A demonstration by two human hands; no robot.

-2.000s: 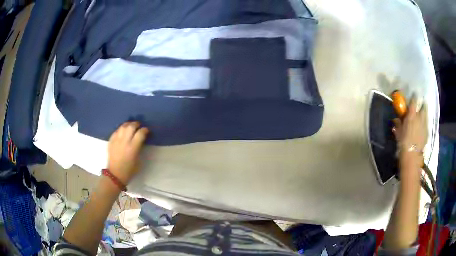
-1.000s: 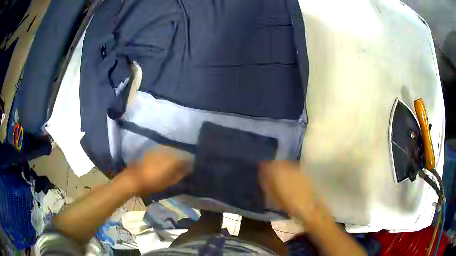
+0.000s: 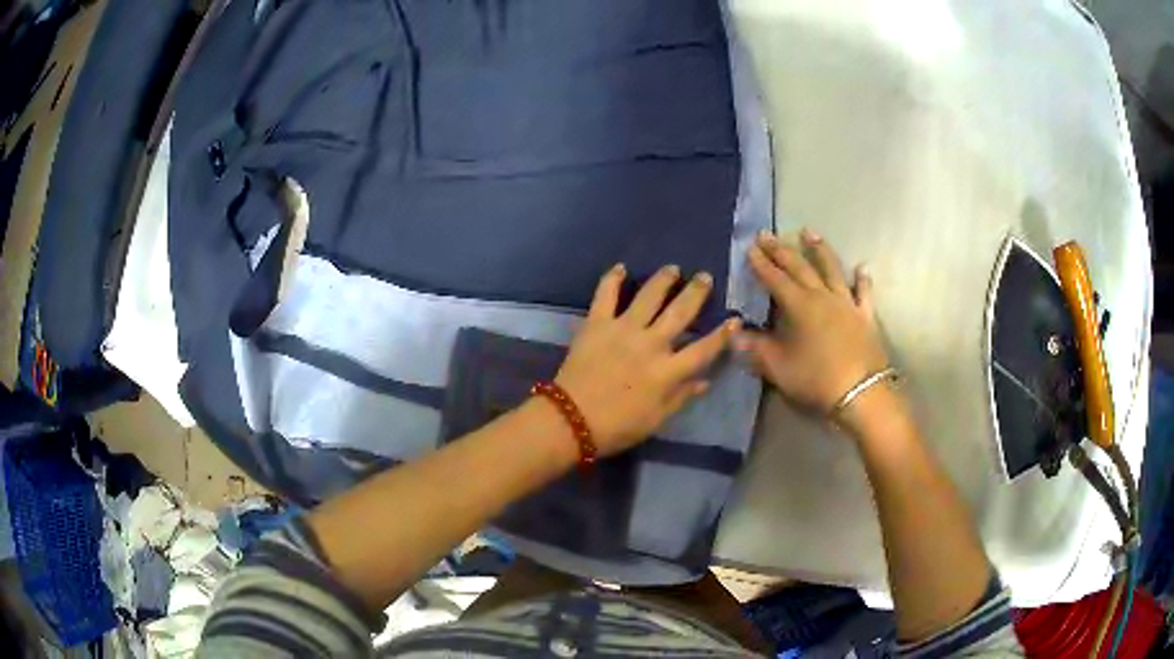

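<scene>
A navy garment (image 3: 554, 129) lies spread on the white cloth-covered table, its grey-blue panel (image 3: 367, 309) nearest me. A dark rectangular patch (image 3: 483, 373) lies on that panel, partly hidden by my left forearm. My left hand (image 3: 650, 348) lies flat with fingers spread on the garment near its right edge. My right hand (image 3: 818, 322) lies beside it, fingers spread over the garment's right border and the table; the two hands nearly touch. Neither hand clearly grips cloth. The steam iron (image 3: 1036, 354) with its orange-brown handle rests on the table at the right, untouched.
The table (image 3: 953, 155) has a rounded right edge. A navy-covered padded arm (image 3: 97, 193) stands at the left, with small scissors (image 3: 43, 373) near it. A blue crate (image 3: 54, 534) and fabric scraps (image 3: 167, 554) are on the floor at lower left. A red object (image 3: 1094, 627) is at lower right.
The iron was let go between the first and second frames. The garment was pulled nearer me, then slightly left. Both hands have moved from the near edge up to the garment's right border.
</scene>
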